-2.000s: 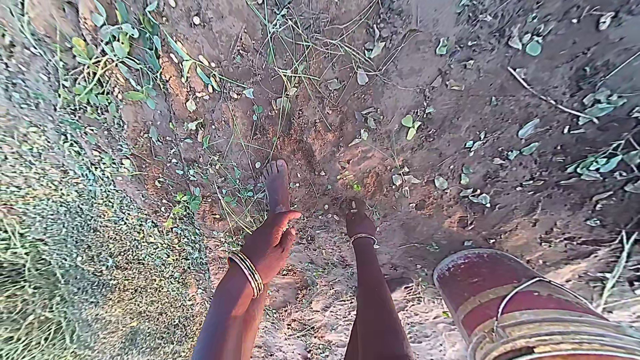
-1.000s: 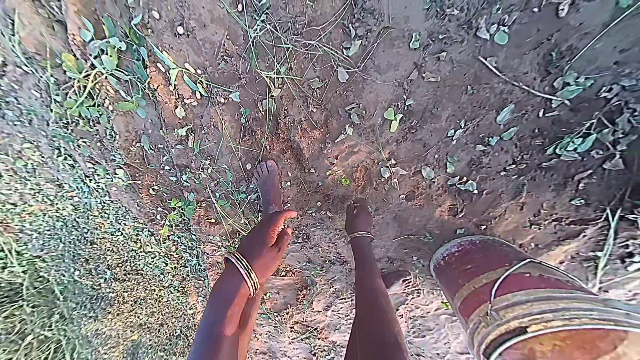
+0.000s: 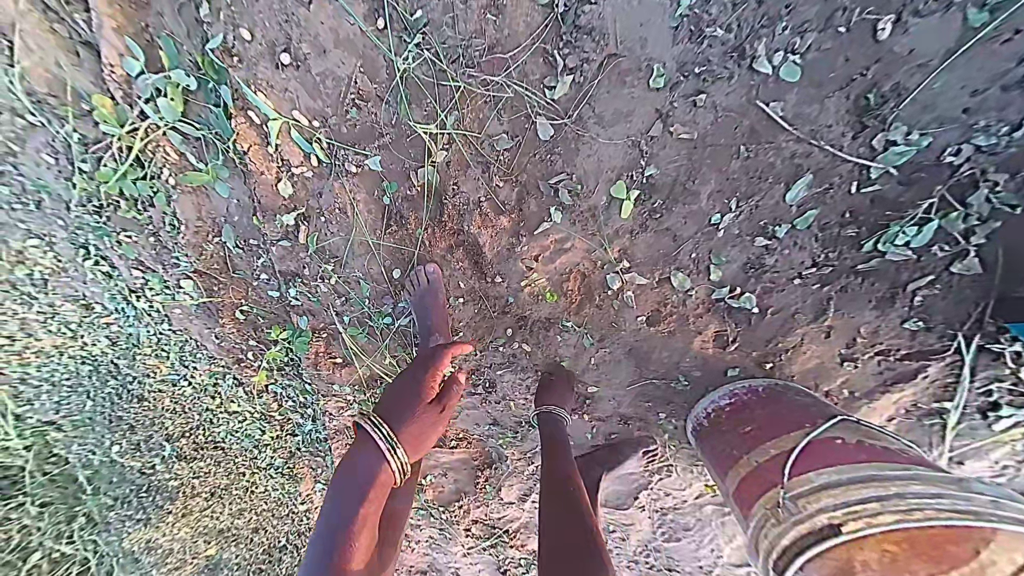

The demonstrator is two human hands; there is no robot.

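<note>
My left hand (image 3: 424, 396), with several bangles at the wrist, hangs over the instep of a bare foot (image 3: 430, 304). Its thumb and forefinger are apart and nothing shows between them. To its right, my right hand (image 3: 554, 388), wearing thin bangles, reaches down to the soil (image 3: 512, 336). The fingers of that hand point away and are dark, so whether they hold anything cannot be told. Small pale bits and a few green leaves (image 3: 550, 295) lie on the soil just ahead of the hands.
A dark red bucket (image 3: 800, 448) with a wire handle leans into view at the lower right. Leafy green plants (image 3: 168, 120) grow at the upper left, with grass (image 3: 48, 488) at the lower left. A thin twig (image 3: 820, 144) and scattered leaves lie on the upper right ground.
</note>
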